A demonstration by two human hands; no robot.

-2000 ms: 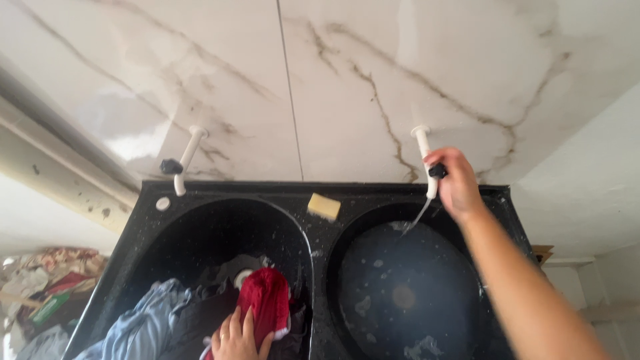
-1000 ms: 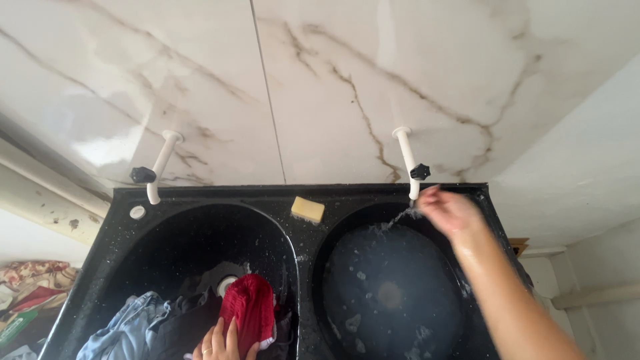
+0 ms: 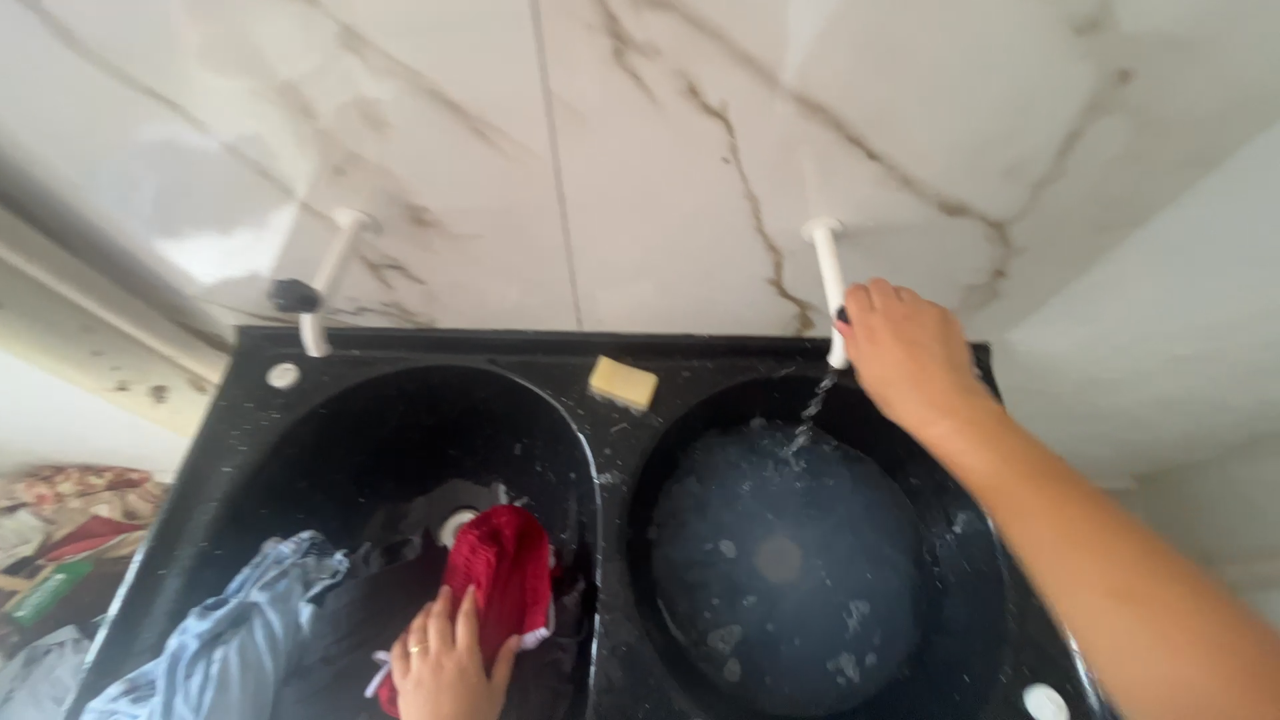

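My right hand (image 3: 905, 350) is closed around the dark knob of the right white tap (image 3: 828, 275), and a thin twisting stream of water falls from its spout. Below, the right basin (image 3: 690, 410) holds cloudy water (image 3: 790, 570) with bits of foam. My left hand (image 3: 447, 650) lies with spread fingers on a red cloth garment (image 3: 505, 560) in the left basin (image 3: 330, 410). Beside that garment are dark wet clothes (image 3: 350, 620) and a light blue garment (image 3: 240, 630). Whether the left fingers grip the red cloth is hard to tell.
A yellow bar of soap (image 3: 623, 382) sits on the ledge between the basins. The left white tap (image 3: 338, 260) has a black knob (image 3: 296, 295). Behind stands a marbled wall (image 3: 660, 180). A heap of fabric and other items (image 3: 70, 550) lies at the far left.
My right hand was at the right tap's knob two seconds ago, was just beside the spout one second ago, and is on the knob again. My left hand stays on the red garment.
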